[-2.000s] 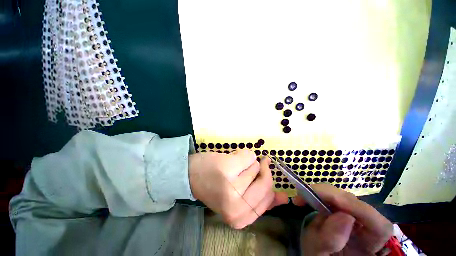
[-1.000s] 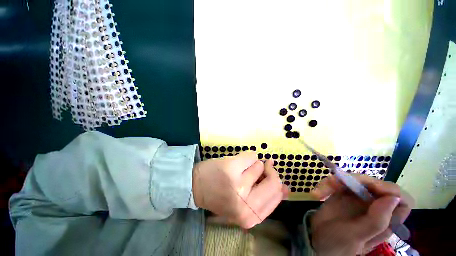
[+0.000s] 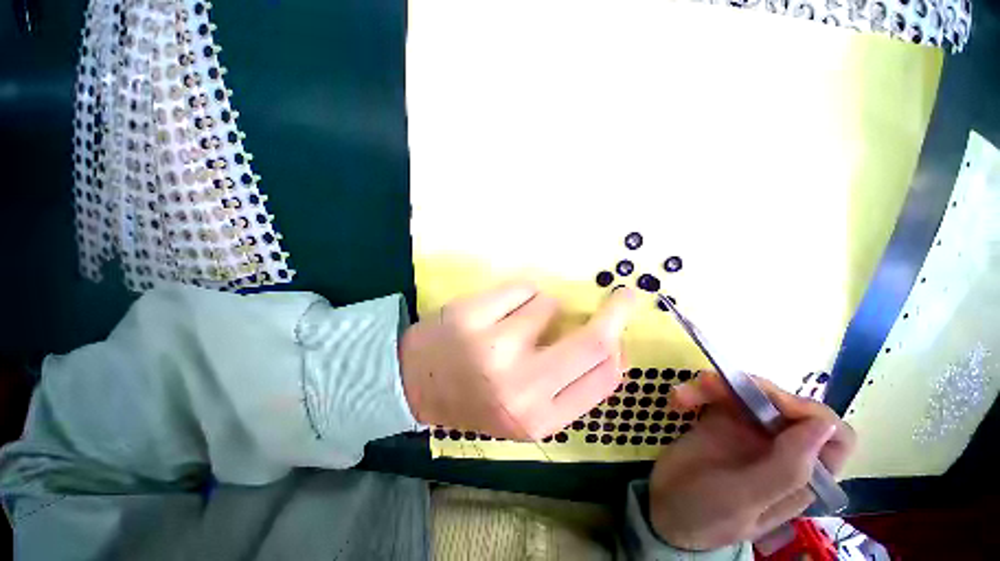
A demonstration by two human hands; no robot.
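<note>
My left hand (image 3: 515, 356) is over the pale yellow sheet (image 3: 614, 132), with its index fingertip at the near edge of a loose cluster of black round pieces (image 3: 625, 267). Its other fingers are curled and what they may hold is hidden. My right hand (image 3: 746, 466) holds silver tweezers (image 3: 749, 397), their tips at a black piece on the cluster's right side. Several tight rows of placed black pieces (image 3: 641, 405) lie along the sheet's near edge, partly covered by both hands.
Perforated white strips (image 3: 165, 142) lie fanned at the left on the dark green tabletop (image 3: 329, 164). More perforated strips (image 3: 877, 16) lie at the sheet's far edge. A second pale sheet (image 3: 932, 329) with small dots and a speckled patch is at the right. Something red (image 3: 806, 542) shows below my right hand.
My left hand has moved from the rows up to the loose pieces, its index finger now extended. The tweezer tips have gone from the rows to the cluster. The view has shifted, showing strips behind the sheet.
</note>
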